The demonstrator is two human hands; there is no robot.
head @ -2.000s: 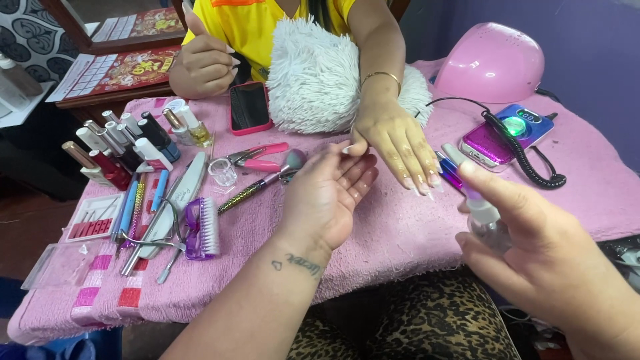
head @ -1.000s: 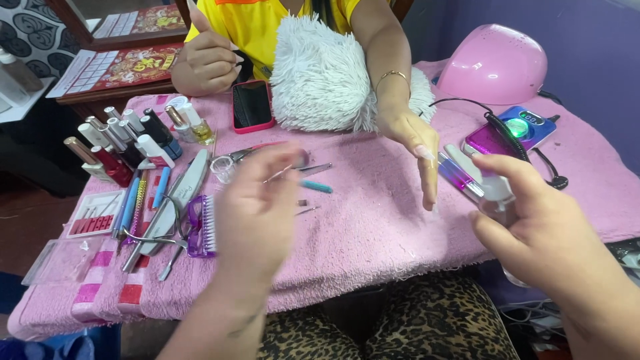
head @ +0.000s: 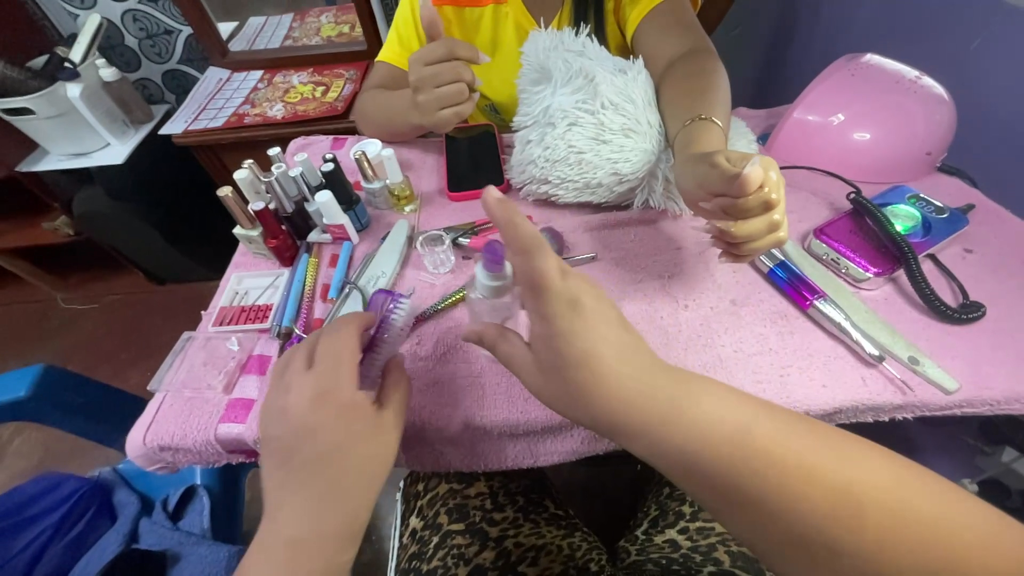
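My left hand (head: 332,396) is closed around a purple nail brush (head: 386,332) with pale bristles, at the left of the table. Beside it, my right hand (head: 560,320) is at a clear spray bottle (head: 492,292) with a purple top; the thumb and fingers are spread about it, and whether they grip it cannot be told. Across the towel, the other person's hand (head: 740,204) is curled and looks wet, its wrist next to a fluffy white cushion (head: 596,120). A nail file (head: 384,260) and a clear small cup (head: 436,251) lie beyond my hands.
Nail polish bottles (head: 278,232) stand at the left, near a phone (head: 474,162). To the right are a pink nail lamp (head: 868,120), a device with a coiled black cord (head: 900,240), a long pale file (head: 880,328) and metallic brushes (head: 816,300). A pink towel (head: 680,360) covers the table.
My left hand has moved left and taken hold of the nail brush. My right hand has moved left with the spray bottle. The other person's hand, extended earlier, is now curled.
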